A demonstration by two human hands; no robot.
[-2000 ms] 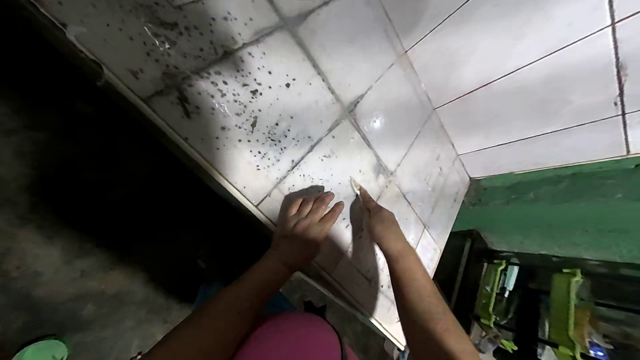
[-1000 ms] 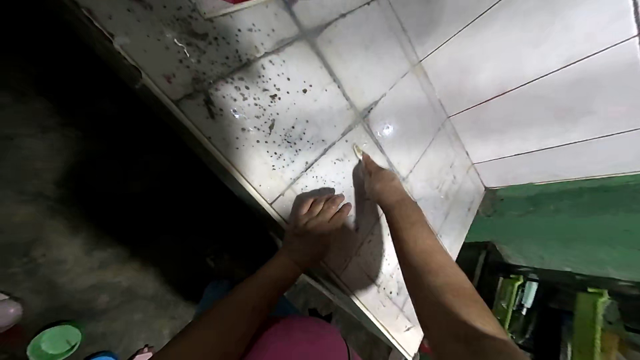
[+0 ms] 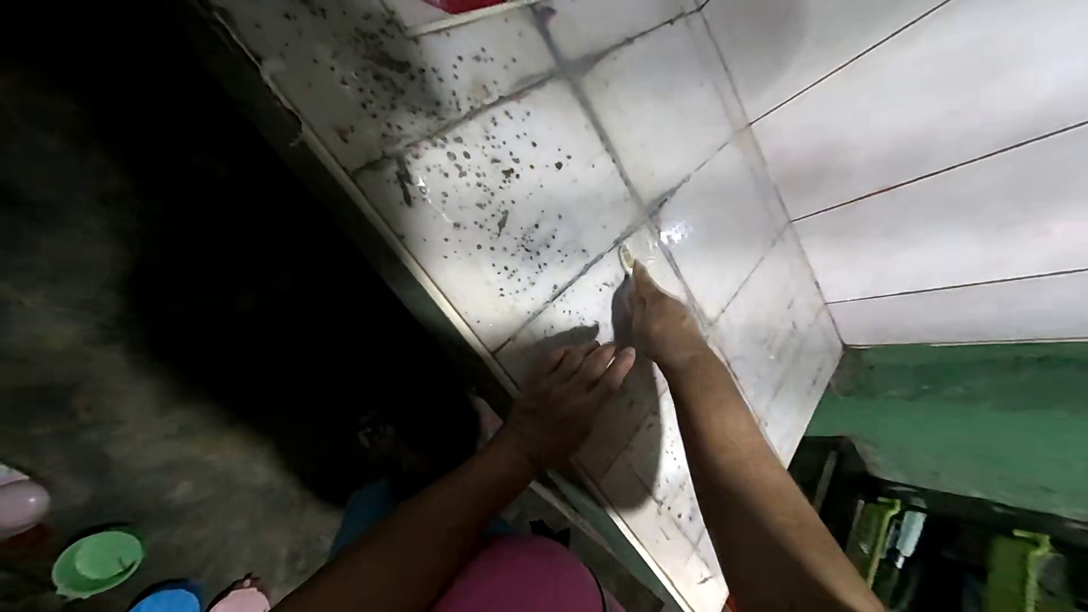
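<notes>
My right hand [image 3: 665, 321] is closed around a small object [image 3: 627, 257], whose pale yellowish rounded tip shows beyond my fingers and rests at the tiled surface near a grout line. What the object is cannot be made out. My left hand [image 3: 568, 393] lies palm down on the white tiled counter [image 3: 544, 187] near its front edge, fingers spread slightly, holding nothing. Dark specks and spots cover the tiles beyond my hands, thickest toward the upper left. A wet-looking glare shows on the tile just right of the object.
A white tiled wall [image 3: 918, 110] rises at the right above a green wall section [image 3: 952, 416]. Green plastic items [image 3: 871, 540] stand in a dark rack at lower right. On the floor at lower left are a green bowl [image 3: 99, 563] and a blue container [image 3: 167, 599]. A red-and-white object [image 3: 463, 7] sits at the top.
My right hand has moved up along the tile with the small object. My left hand stays flat near the counter's edge. The view has shifted somewhat.
</notes>
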